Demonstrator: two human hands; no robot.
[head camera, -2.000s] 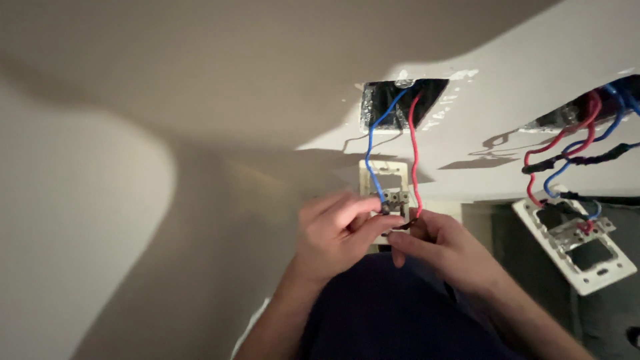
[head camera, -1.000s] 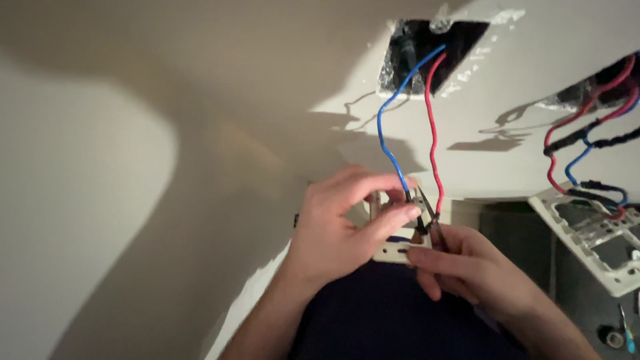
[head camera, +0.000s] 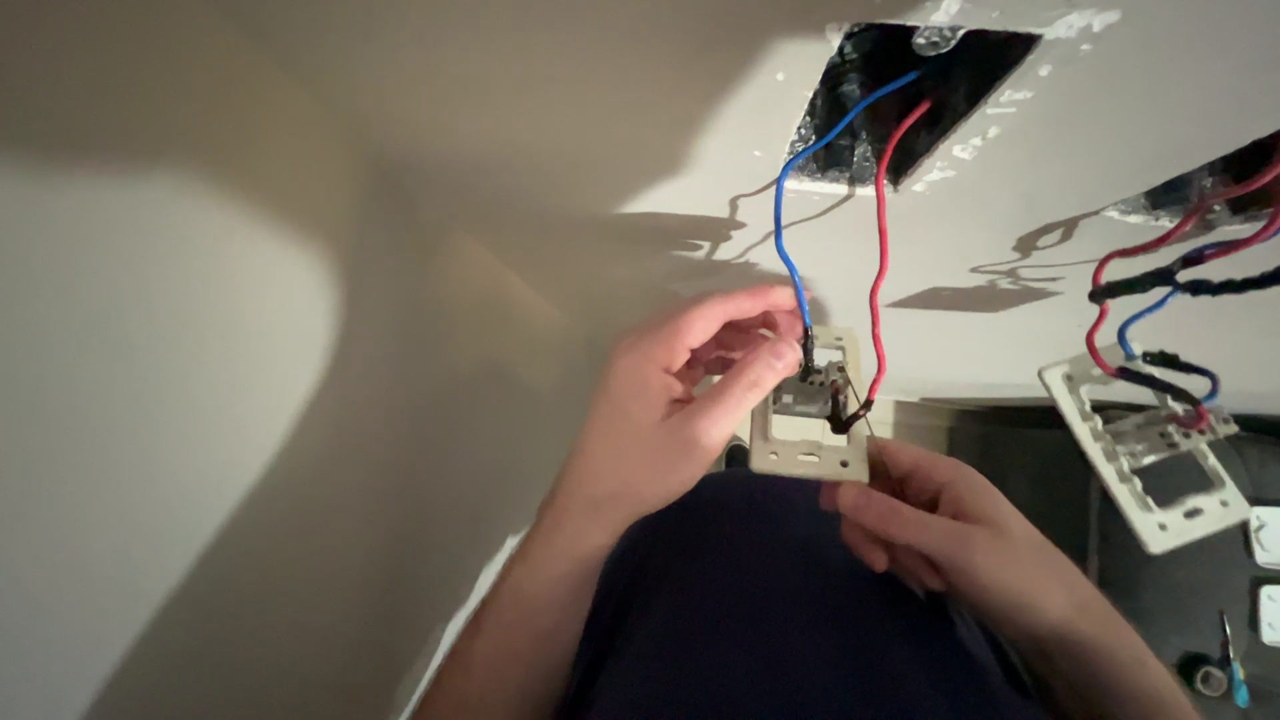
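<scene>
A white plastic mounting frame (head camera: 808, 462) of an electrical wall fitting hangs at the centre, back side up, with a module (head camera: 800, 398) in it. A blue wire (head camera: 780, 220) and a red wire (head camera: 880, 240) run down to it from a wall box opening (head camera: 860, 110); both have black tape near their lower ends. My left hand (head camera: 690, 390) pinches the taped end of the blue wire at the module. My right hand (head camera: 920, 510) is at the frame's lower right corner, with a thin dark tool partly showing beside the red wire; its fingers hide the rest.
At the right, a second mounting frame (head camera: 1150, 520) hangs on red and blue wires with black tape, below another wall opening (head camera: 1200, 190). Under it, a dark surface (head camera: 1130, 620) carries white plates (head camera: 1268, 612), a roll of black tape (head camera: 1205, 678) and a blue-handled tool (head camera: 1238, 685).
My right hand has drawn back from the wire ends to the frame's lower corner. The left hand has stayed near the blue wire's end. The view has shifted.
</scene>
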